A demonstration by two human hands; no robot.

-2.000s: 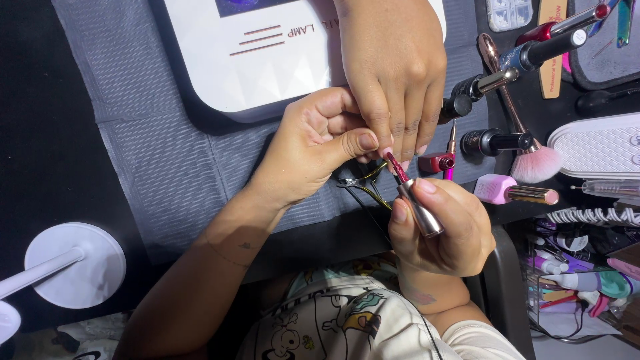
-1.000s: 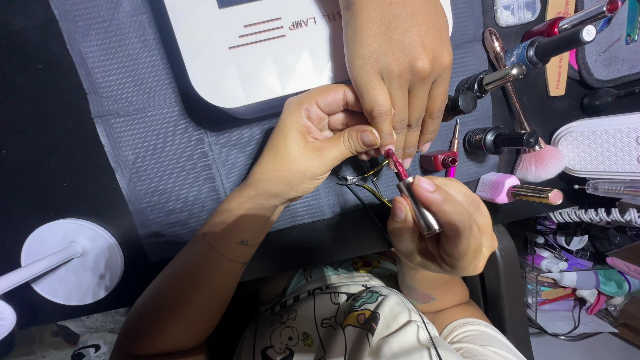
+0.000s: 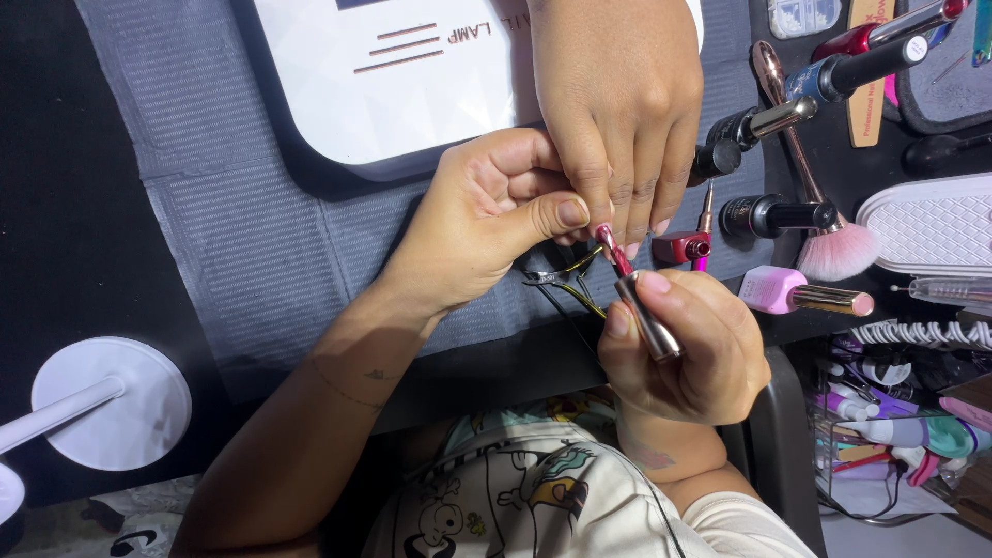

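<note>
My right hand [image 3: 690,349] grips the silvery cap of a nail polish brush [image 3: 649,319]; its red-coated bristles touch a nail of another person's hand [image 3: 628,101]. That hand reaches in from the top, palm down, and the nail is red. My left hand [image 3: 496,209] holds the same finger between thumb and fingers. An open red polish bottle [image 3: 676,247] lies just right of the fingertips. Below them, partly hidden, are cuticle nippers [image 3: 549,277] with yellowish handles.
A white nail lamp [image 3: 387,93] stands on a grey disposable towel [image 3: 256,248]. At right are several polish bottles, among them a pink one [image 3: 771,290], a fluffy pink brush [image 3: 837,249] and a white textured case [image 3: 930,221]. A round white stand base [image 3: 147,418] is at left.
The brush has shifted slightly over the nail, which both earlier frames show under it too. My left hand keeps its hold on the finger.
</note>
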